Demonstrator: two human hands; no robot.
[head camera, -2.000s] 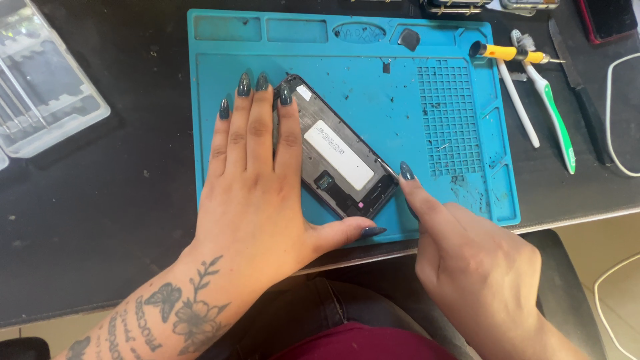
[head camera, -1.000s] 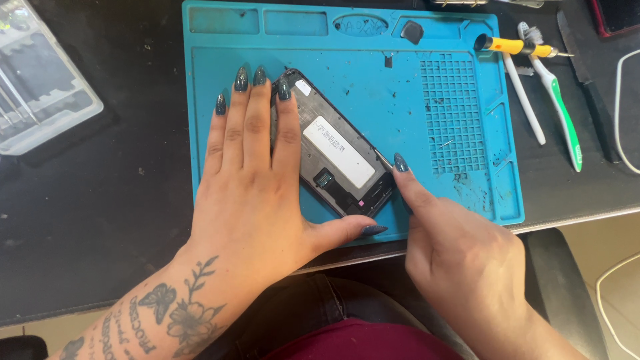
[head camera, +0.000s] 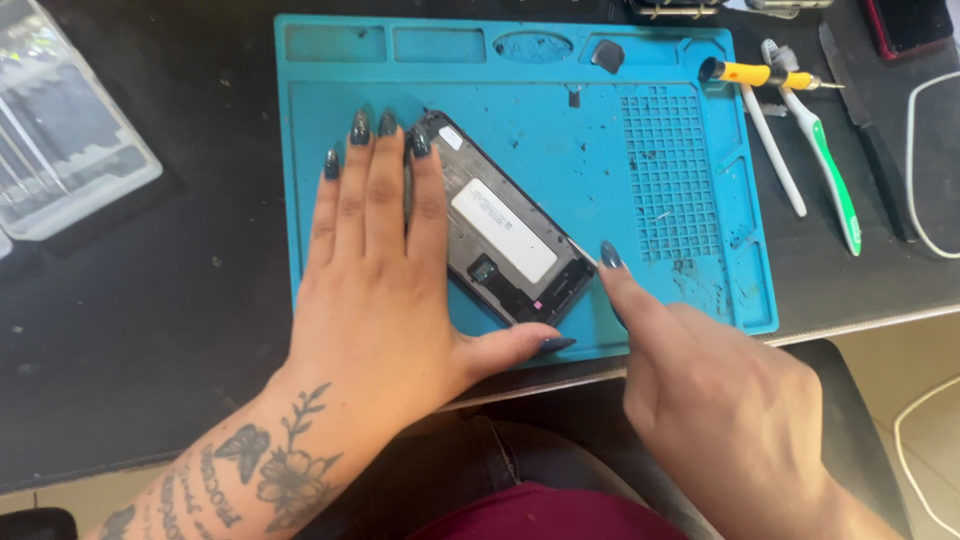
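Observation:
A phone screen assembly (head camera: 536, 202), its metal-backed inner side up with a white label, lies diagonally on a blue silicone repair mat (head camera: 517, 105). My left hand (head camera: 382, 277) is spread flat over its left edge, fingers extended, the thumb by the lower end. At the lower right edge of the assembly, my right hand (head camera: 712, 382) grips a thin metal tool (head camera: 583, 251); only a narrow bright length shows beyond the index fingertip, and the rest is hidden in the hand. The tool's tip touches the frame edge.
Right of the mat lie a white stick (head camera: 776, 154), a green and white toothbrush (head camera: 832, 172), a yellow screwdriver (head camera: 757, 75) and a black-handled knife (head camera: 881, 165). A red-cased phone (head camera: 907, 26) and a white cable (head camera: 910, 150) are farther right. A clear plastic case (head camera: 67, 127) sits left.

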